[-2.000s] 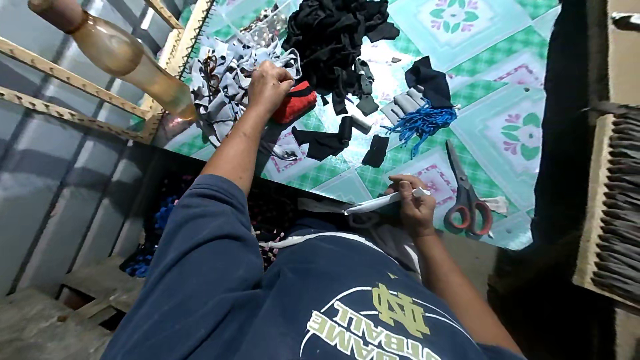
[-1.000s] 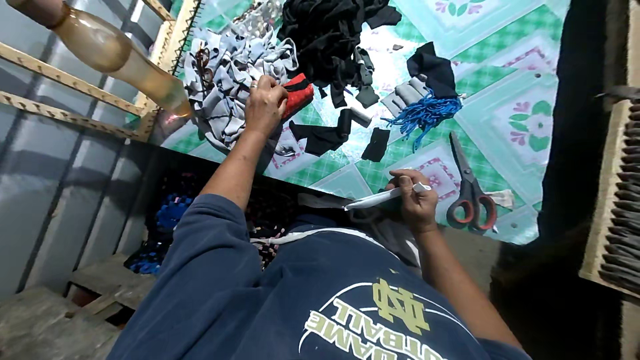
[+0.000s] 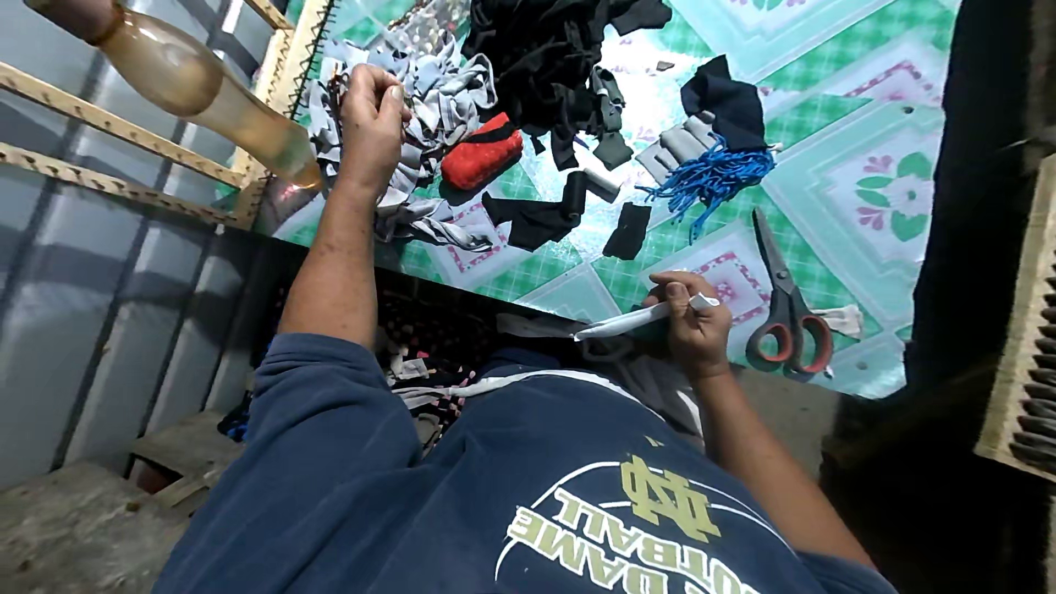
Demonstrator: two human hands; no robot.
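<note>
My left hand (image 3: 373, 124) is over a heap of grey and white fabric strips (image 3: 445, 95); its fingertips are pinched, and whether they hold a strip I cannot tell. Right of it lies a red bundle with a black band (image 3: 483, 153). In my right hand (image 3: 693, 322), at the table's near edge, is a white fabric strip (image 3: 623, 322) that hangs toward my lap. Scissors with red and black handles (image 3: 789, 301) lie just right of that hand. Black fabric strips (image 3: 536, 58) are piled beyond the red bundle.
Blue threads (image 3: 714, 175), rolled grey fabric (image 3: 681, 147), a black spool (image 3: 574, 194) and black scraps (image 3: 629, 232) lie on the patterned tablecloth (image 3: 874, 49). A bottle (image 3: 198, 87) and a wooden frame with pegs (image 3: 124, 128) are at left. Another toothed wooden frame (image 3: 1019, 330) stands at right.
My left hand has moved off the red bundle to the left, over the grey and white strips. My right hand still has the white strip.
</note>
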